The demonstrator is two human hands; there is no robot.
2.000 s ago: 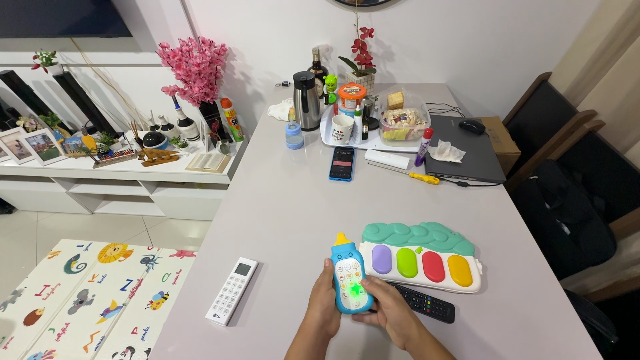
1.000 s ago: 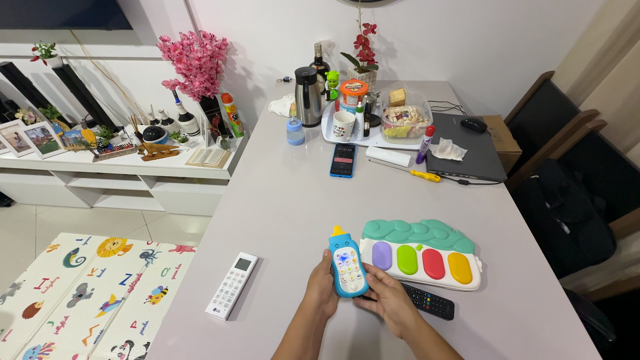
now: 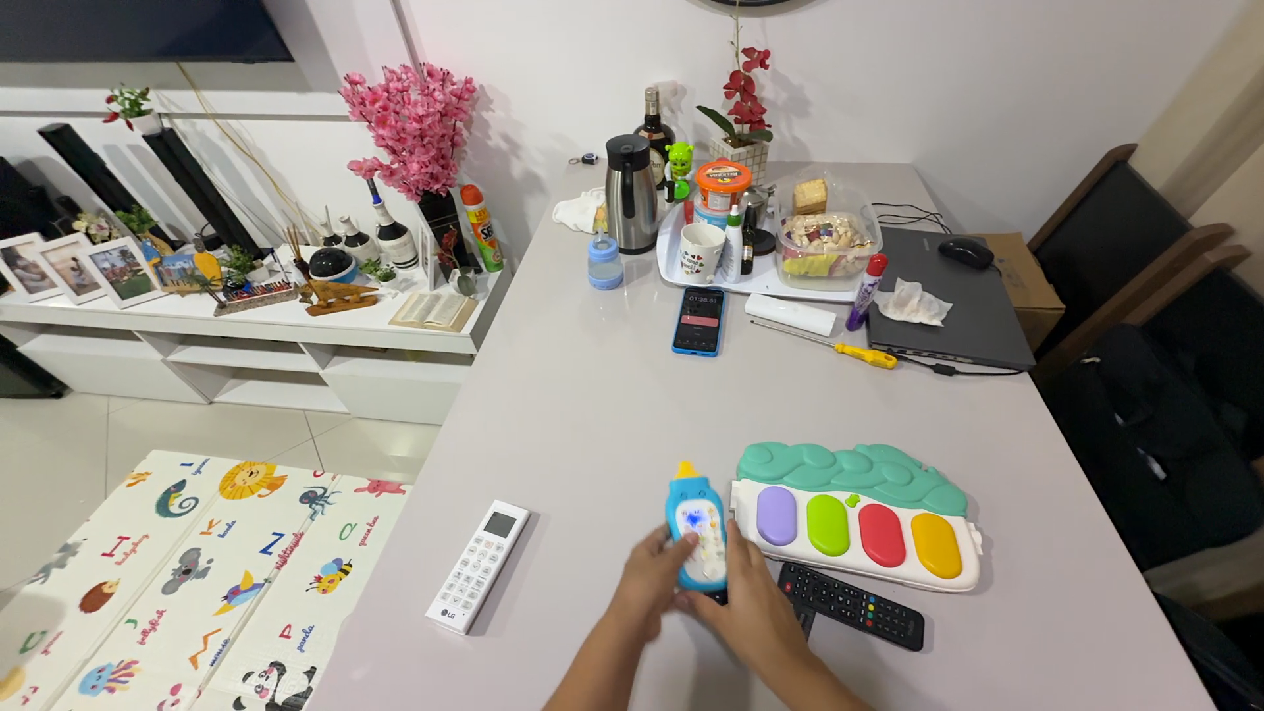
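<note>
A blue bottle-shaped toy phone (image 3: 698, 533) with a yellow tip is held between both hands near the table's front, its white button face up and lit with a blue light. My left hand (image 3: 647, 583) grips its lower left side, the thumb over the buttons. Along its right edge lies my right hand (image 3: 750, 597), fingers extended and thumb near the bottom. Just right of it is a toy piano (image 3: 859, 513) with a green top and four coloured keys. A black remote control (image 3: 854, 604) lies beside my right hand, with another dark object partly hidden below it.
A white LG remote (image 3: 478, 568) lies left. Farther back are a smartphone (image 3: 698, 321), a yellow-handled screwdriver (image 3: 866, 355), a marker-like tube (image 3: 866, 291), a closed laptop (image 3: 948, 336), a white tray (image 3: 681, 267), a steel thermos (image 3: 631, 197) and a baby bottle (image 3: 603, 263). Chairs stand right.
The toy's light, green two seconds ago, is blue now. My left thumb has moved from the toy's side onto its buttons, and my right fingers have straightened along its edge.
</note>
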